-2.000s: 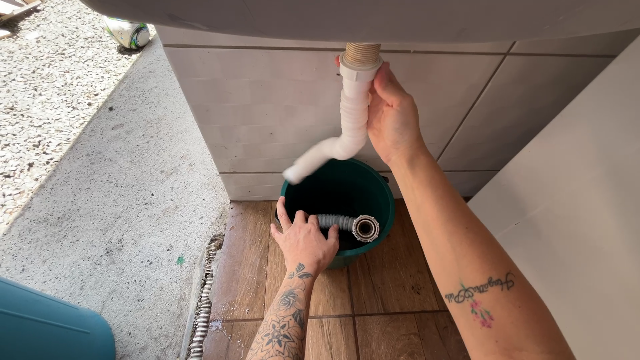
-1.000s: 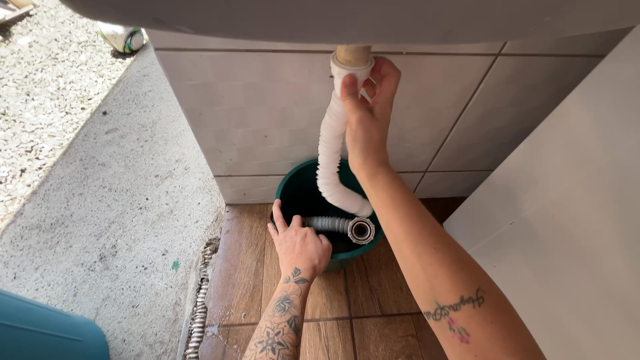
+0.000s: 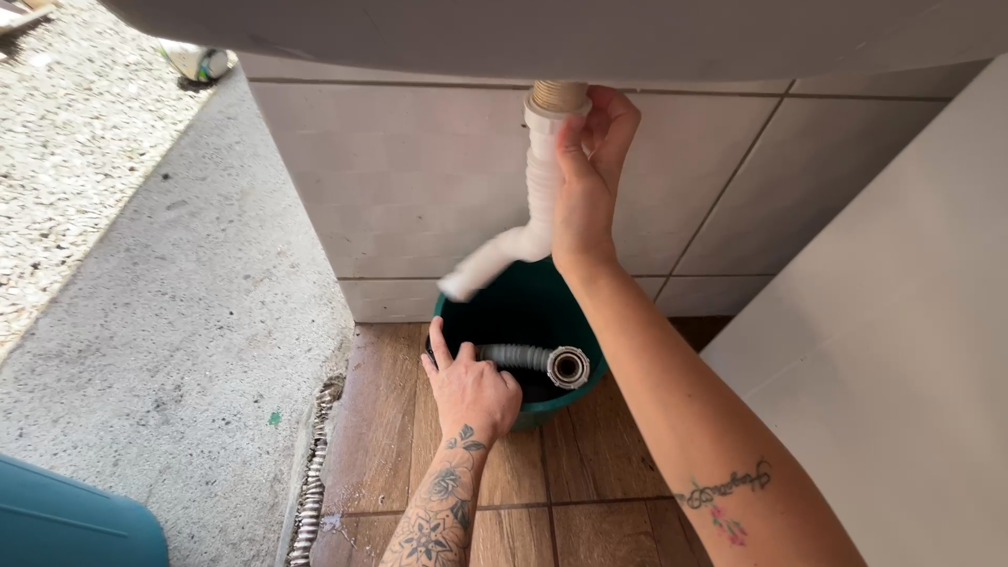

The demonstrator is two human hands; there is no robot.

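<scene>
A white corrugated drain hose (image 3: 542,189) hangs by its collar nut from the threaded drain outlet (image 3: 561,96) beneath the grey basin (image 3: 520,35). My right hand (image 3: 591,177) grips the collar from the right side, thumb in front. The hose bends left, and its blurred free end is over the left rim of a dark green bucket (image 3: 551,403). Inside the bucket's mouth lies a grey corrugated hose (image 3: 516,356) with a ring-shaped nut (image 3: 568,368) facing up. My left hand (image 3: 472,390) is at the bucket's left rim, its fingers on the grey hose's left end, which they partly hide.
White wall tiles (image 3: 425,181) stand behind the bucket, on a wood-look tiled floor (image 3: 504,528). A pale panel (image 3: 890,315) slants along the right. At left are a concrete strip (image 3: 197,315), a flexible hose (image 3: 311,492) along the floor edge and a blue container (image 3: 71,520).
The white hose's free end has swung from the right side of the bucket to the left. My right hand has shifted around the collar. My left hand stays at the bucket.
</scene>
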